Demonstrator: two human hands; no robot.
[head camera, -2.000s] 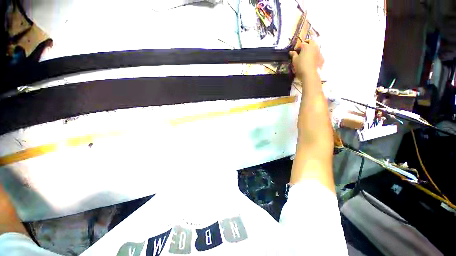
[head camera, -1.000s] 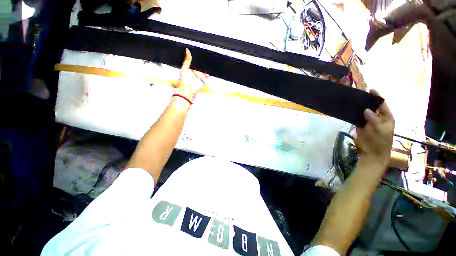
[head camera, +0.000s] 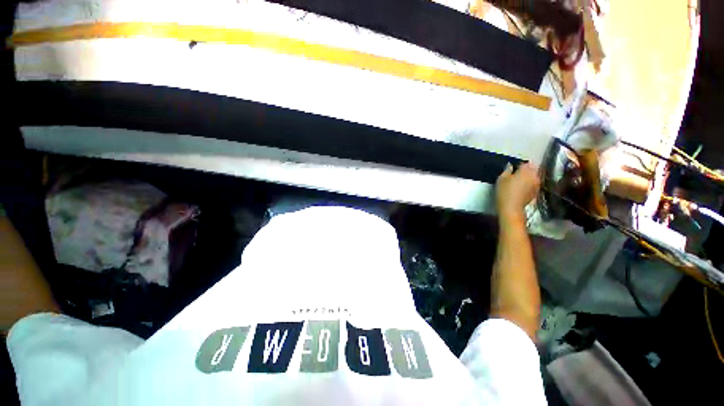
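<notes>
A long black fabric strip (head camera: 278, 132) lies flat along the near edge of the white table, on the near side of the yellow template (head camera: 317, 53). My right hand (head camera: 517, 189) pinches the strip's right end. My left hand is out of the picture; only part of my left arm shows at the left edge. The steam iron (head camera: 564, 178) rests at the table's right end, just right of my right hand. Another black strip (head camera: 444, 32) lies beyond the template.
The white table cover (head camera: 397, 95) ends in a near edge close to my body. Yellow and dark hoses (head camera: 647, 242) run off to the right from the iron. Pale fabric bundles (head camera: 107, 222) lie below the table at the left. Reddish-dark looped items (head camera: 568, 44) lie at the far right.
The black strip has moved from beyond the template to the near edge. My left hand has left the picture. My right hand is lower, still at the strip's right end. The view has shifted.
</notes>
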